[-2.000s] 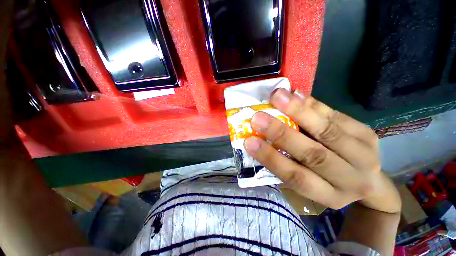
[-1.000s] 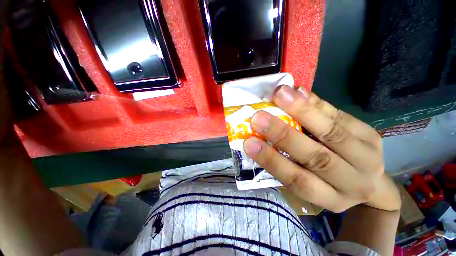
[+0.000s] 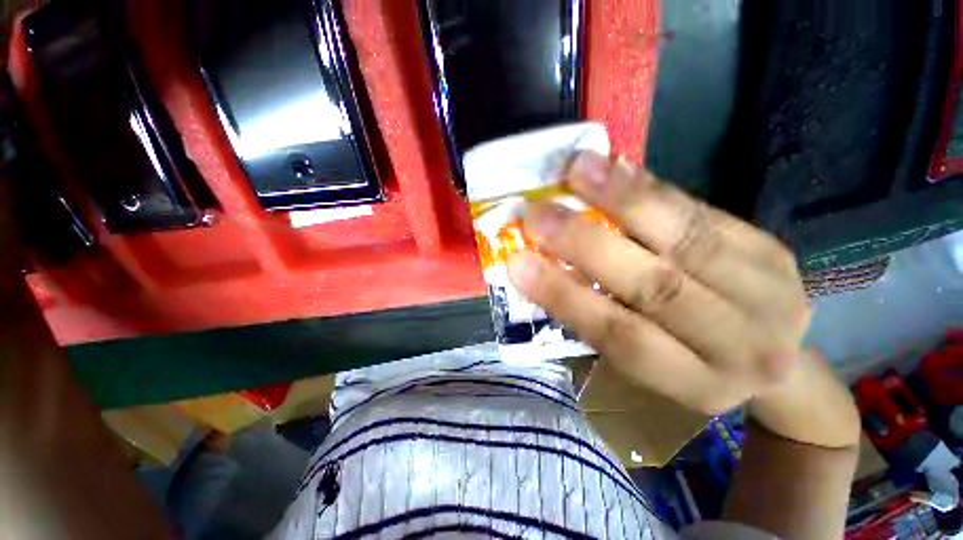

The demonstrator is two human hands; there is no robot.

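Observation:
My right hand (image 3: 676, 285) holds a white card with orange-yellow print (image 3: 536, 158) under its fingertips, over the front right of a red foam tray (image 3: 422, 276). The card's top end covers the near end of a glossy black phone (image 3: 505, 63) in a pocket. Two more black phones lie in pockets to the left, one with bright glare (image 3: 290, 116) and one darker (image 3: 106, 137). A white label edge (image 3: 332, 214) shows below the glare-lit phone. My left forearm is a blurred shape at the left edge; my left hand is not visible.
A black foam tray (image 3: 845, 116) lies at the right on the dark green bench (image 3: 285, 344). A brown box (image 3: 644, 417) is below the bench edge. Red objects (image 3: 889, 406) are at the lower right. Someone's grey-clad arm shows at the lower left.
The card and my right hand have moved slightly up the picture, and the card now covers the phone's near end. The black foam tray shows more, with a red edge at far right.

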